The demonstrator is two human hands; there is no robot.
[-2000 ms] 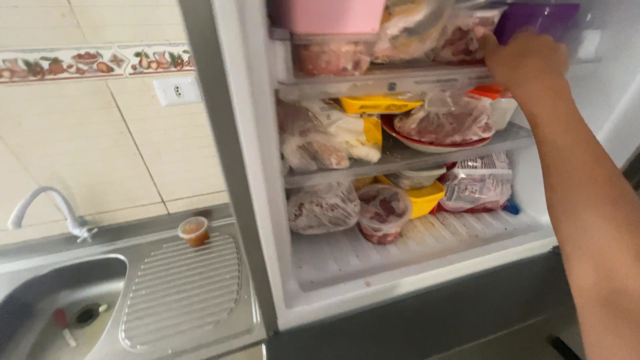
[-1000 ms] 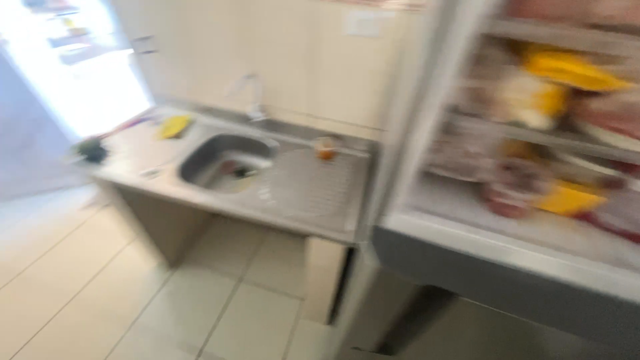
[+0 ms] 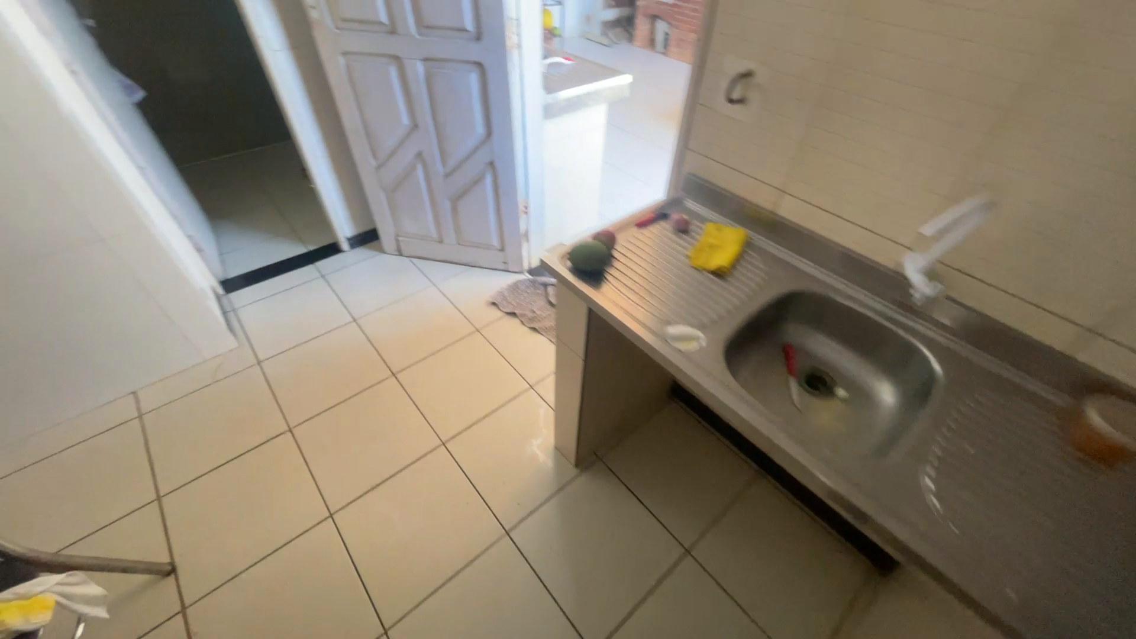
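Observation:
Neither my left hand nor my right hand shows in the head view. On the right is a steel sink basin [image 3: 834, 373] with a red-handled knife [image 3: 791, 368] lying in it beside the drain. A white faucet [image 3: 941, 248] stands behind the basin. On the ribbed drainboard left of the basin lie a yellow cloth [image 3: 718, 248], a dark green round fruit or vegetable [image 3: 589, 256], small reddish round items and a red-handled item [image 3: 650, 218]. A small whitish item [image 3: 685, 337] rests at the front rim. A container with orange-brown contents [image 3: 1103, 429] is at the right edge, blurred.
A white panelled door [image 3: 426, 124] stands beside an open doorway at the back, with a grey mat [image 3: 528, 304] on the floor near it. Another doorway opens at the left. Part of a chair or similar frame [image 3: 98, 563] and a plastic bag [image 3: 58, 603] are at the lower left.
The view has swung far left, from the open refrigerator to the sink and doorways. The hand that was reaching to the upper refrigerator shelf is out of view.

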